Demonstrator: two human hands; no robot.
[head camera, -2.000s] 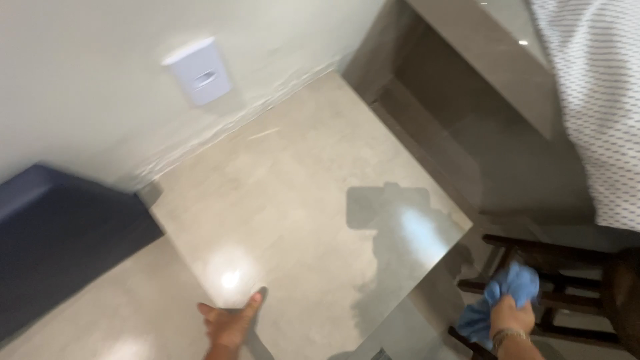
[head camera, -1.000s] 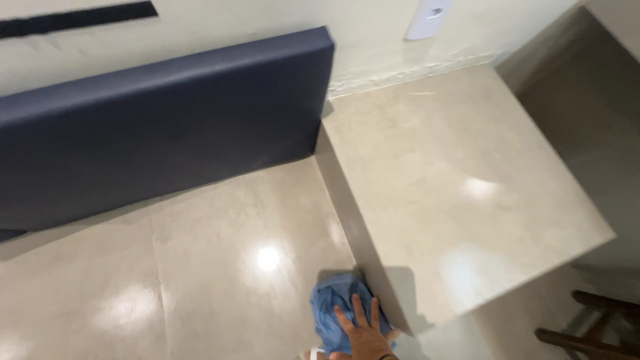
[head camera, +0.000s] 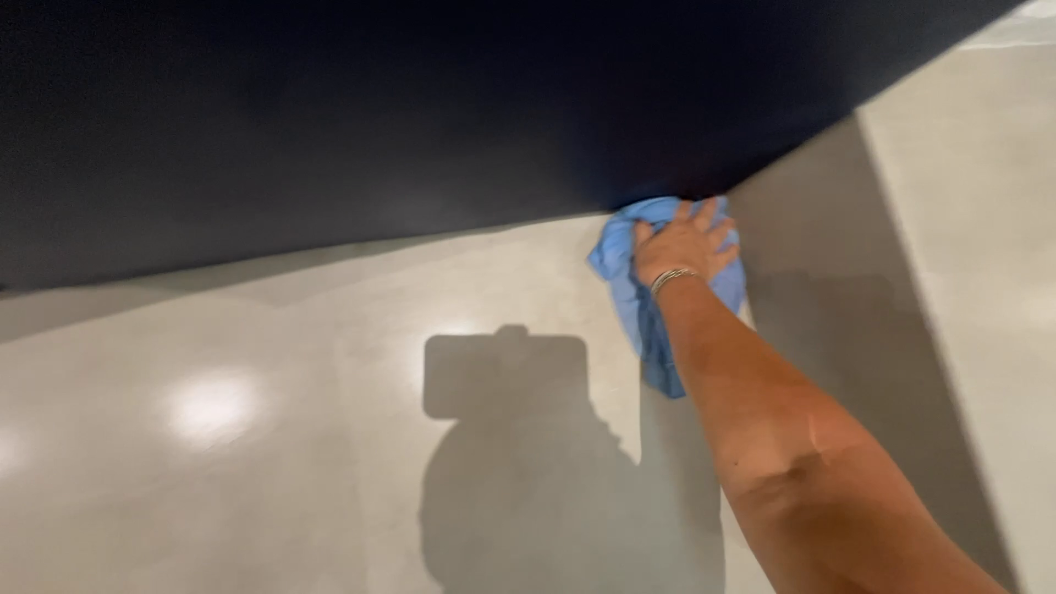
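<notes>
My right hand (head camera: 683, 247), with a bracelet at its wrist, presses with spread fingers on a crumpled blue cloth (head camera: 619, 247). The cloth lies on the smooth beige surface (head camera: 511, 280), in the corner where that surface meets the lower edge of a dark blue padded backrest (head camera: 371, 124) and the side of a raised block. One end of the cloth trails back under my forearm. My left hand is out of view.
The raised beige block (head camera: 866, 330) rises on the right, its pale top (head camera: 990, 206) reaching the frame's edge. The backrest spans the upper part of the view. A shadow falls across the beige surface.
My right hand and the blue cloth have moved from the near part of the block's side to the corner beneath the backrest. My left hand, seen two seconds ago, has left view. The view has moved closer.
</notes>
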